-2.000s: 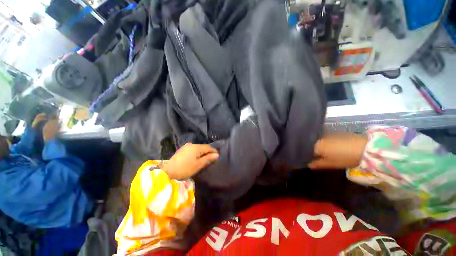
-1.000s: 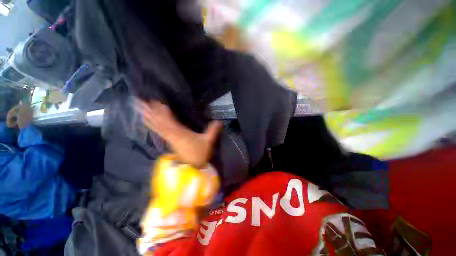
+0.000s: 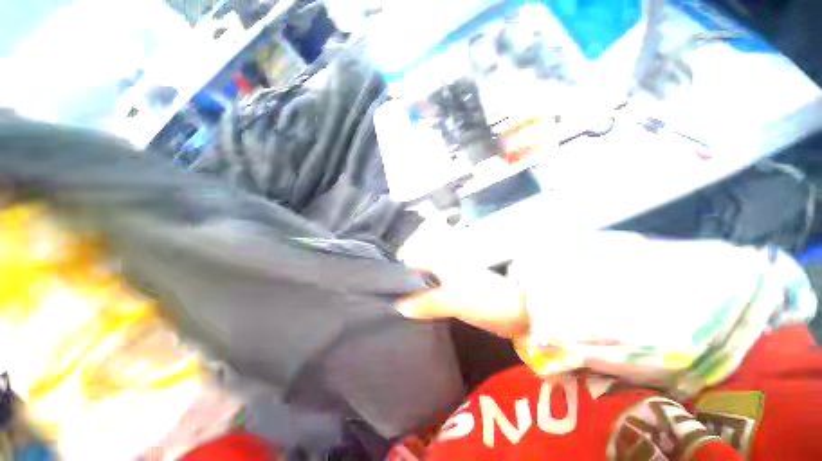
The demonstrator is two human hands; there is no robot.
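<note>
A large dark grey garment piece (image 3: pixel 261 297) is stretched from the upper left edge across to the middle, over my lap. My right hand (image 3: pixel 469 302) is at its right end, with thumb and fingers closed on the cloth edge. My left hand is not visible. Only its yellow and white sleeve shows, blurred, at the left, below the raised cloth. The white overlock machine (image 3: pixel 577 63) stands behind, with an orange label right of its blurred needle area. The picture is blurred and overexposed.
More grey cloth (image 3: pixel 306 135) is heaped left of the machine. The white table (image 3: pixel 631 194) runs to the right, with a slim pink tool (image 3: pixel 689 140) on it. A dark rectangular plate (image 3: pixel 501 192) lies before the machine. Dark cloth shows below the table's right part.
The view has swung and tilted. The right arm has come down from across the view, and its hand now holds the cloth. The left hand, earlier open over the cloth, has left sight.
</note>
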